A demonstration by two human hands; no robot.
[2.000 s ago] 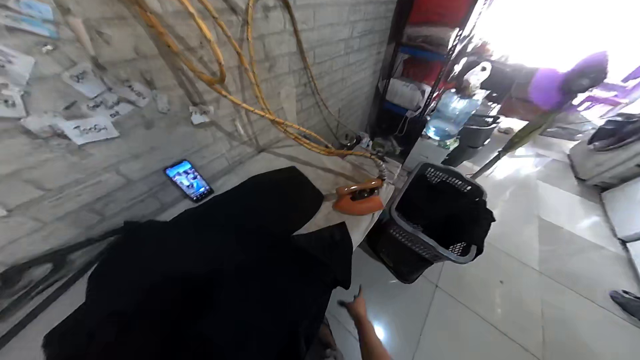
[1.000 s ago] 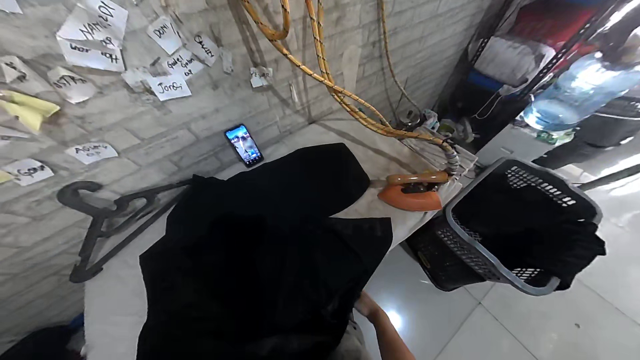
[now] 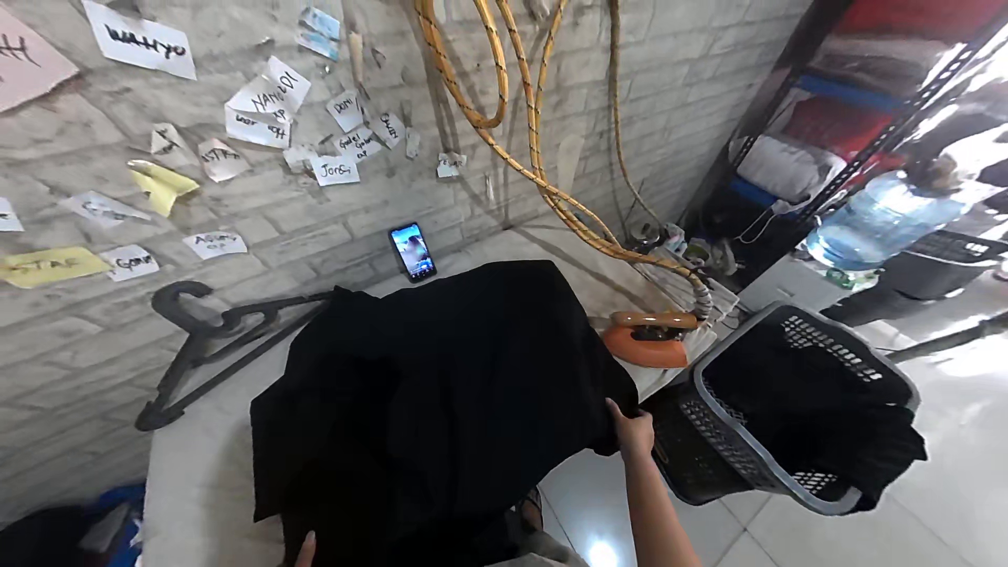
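Observation:
A black garment point(image 3: 441, 370) lies spread over the pale covered ironing table point(image 3: 197, 480). My right hand point(image 3: 634, 429) grips its right edge between thumb and fingers. At the lower left, only a finger or thumb of my left hand point(image 3: 305, 551) shows against the black cloth; the rest lies out of frame or hidden, so its hold is unclear. An orange clothes iron point(image 3: 647, 346) with a brown handle rests just beyond the garment's right side. Left of the garment lies a dark plastic clothes hanger point(image 3: 228, 346). A lit smartphone point(image 3: 413, 252) leans at the brick wall behind the cloth.
Yellow cords point(image 3: 535, 142) hang down the wall to the iron. On the floor at right stands a grey laundry basket point(image 3: 756, 457) holding black clothes. Behind it are a large water bottle point(image 3: 882, 220) and a shelf rack point(image 3: 854, 150). Handwritten paper scraps point(image 3: 260, 118) stick to the wall.
My right hand has come up from below the table's edge onto the garment's right edge. The cloth's right part is now spread wider, and my left fingertip has come into view.

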